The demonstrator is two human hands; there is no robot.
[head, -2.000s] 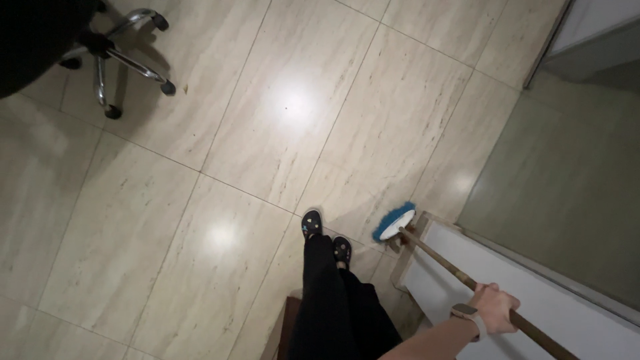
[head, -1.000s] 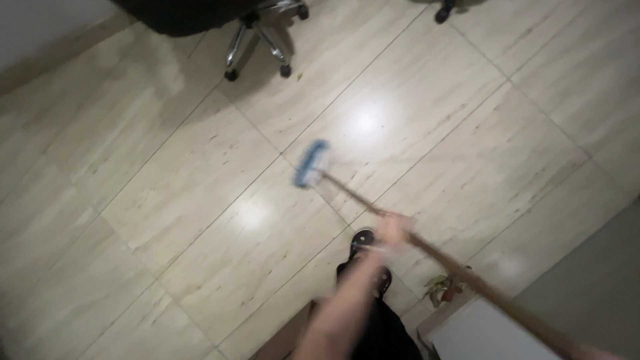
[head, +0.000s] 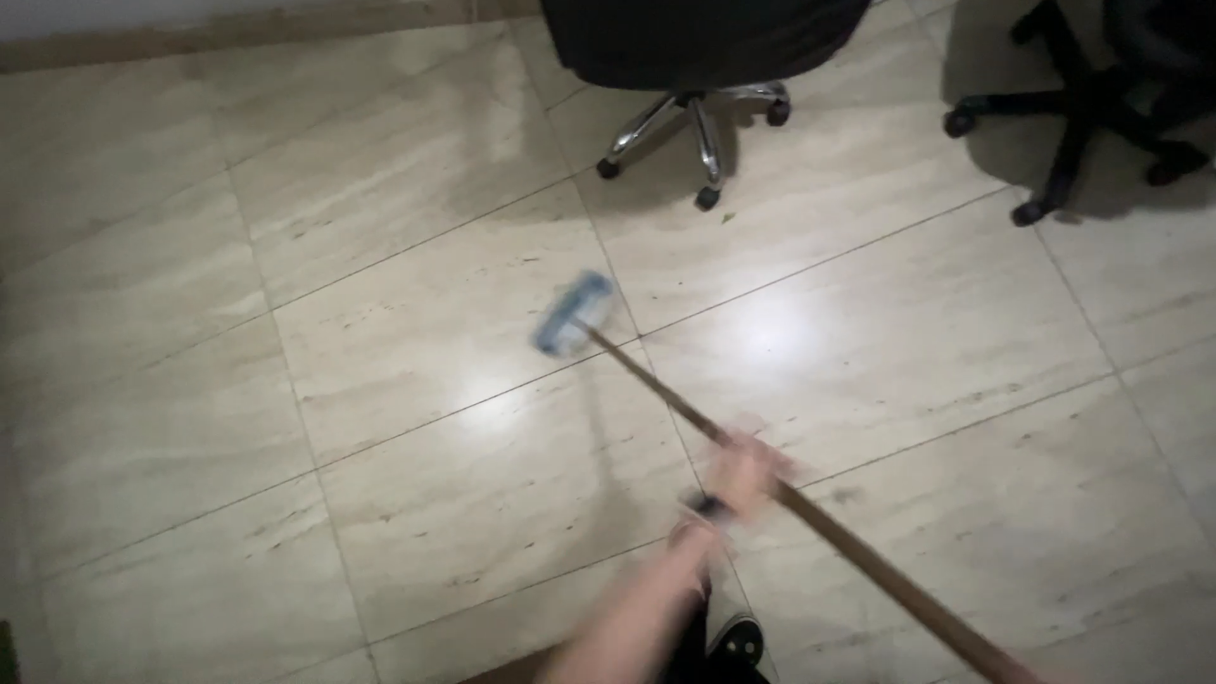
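Observation:
My left hand [head: 750,470], blurred, is closed around the brown handle [head: 883,565] of a broom, with a dark band on the wrist. From the hand the handle slopes up and left to the broom head [head: 575,313], which is white with blue bristles and blurred too. The head is over the pale tiled floor near a corner where tile joints meet; whether it touches the floor cannot be told. Toward the lower right the handle leaves the frame. My right hand cannot be made out in this view.
A black chair with chrome legs [head: 703,138] stands beyond the broom head. Another chair base, black with castors [head: 1073,104], is at the upper right. A skirting strip [head: 237,36] edges the wall at the upper left. My dark shoe [head: 739,638] shows at the bottom.
The broom head has moved away from beside the white furniture, out across the open floor. My left hand stays on the handle. The view has turned considerably, bringing the chairs further in.

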